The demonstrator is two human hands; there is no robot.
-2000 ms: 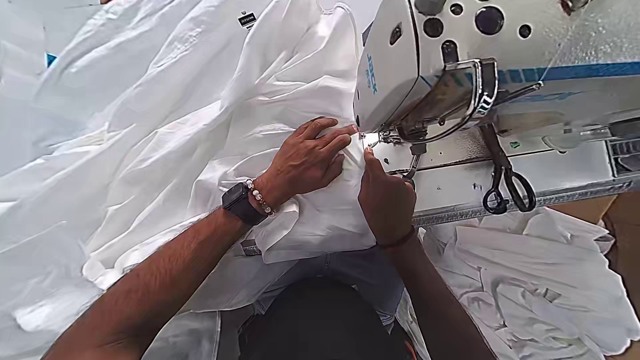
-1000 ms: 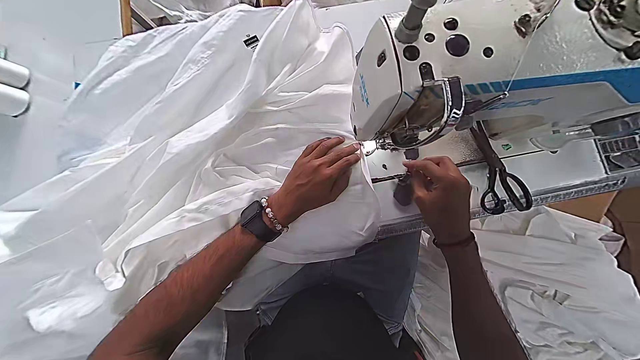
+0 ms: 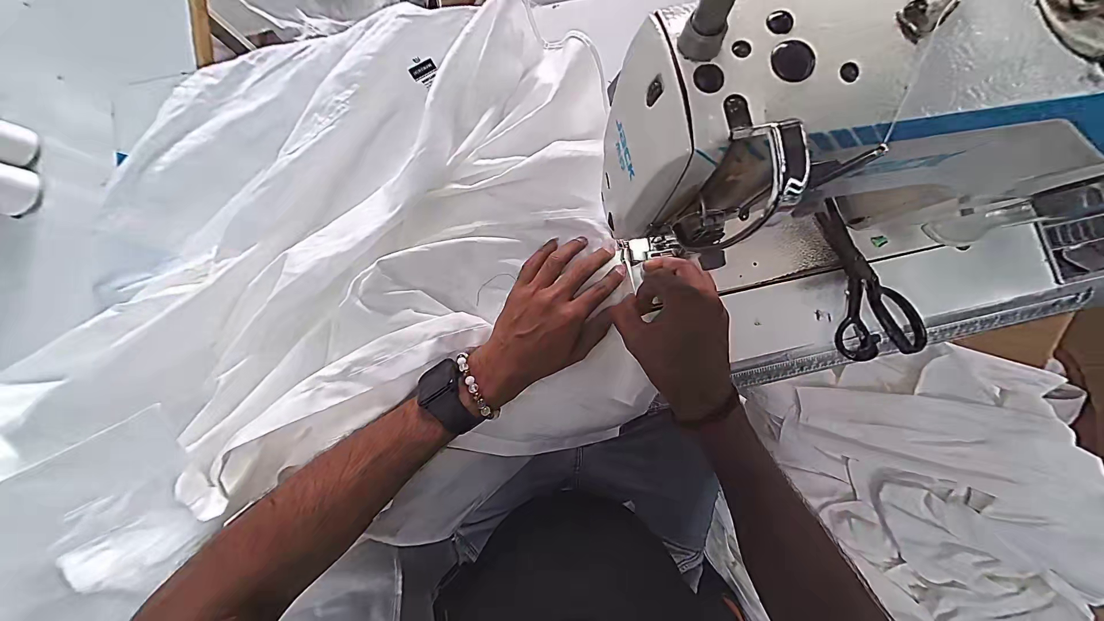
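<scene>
A white garment with a dark label lies spread across the table and over my lap, its right edge at the needle area of a Jack sewing machine. My left hand rests on the cloth, palm down with fingers spread, just left of the presser foot. Close in front of the foot is my right hand, fingers bent at the cloth's edge; whether they pinch the cloth is hidden. Black-handled scissors lie on the machine bed, right of my right hand.
A measuring tape strip runs along the table's front edge. Below it, a pile of white cloth lies at the right. Two white cylinders are at the far left. The machine's arm overhangs the bed at the upper right.
My right hand moved from the cloth's edge out to the right between the two earlier frames, and is now back beside the presser foot. My left hand stays flat on the cloth.
</scene>
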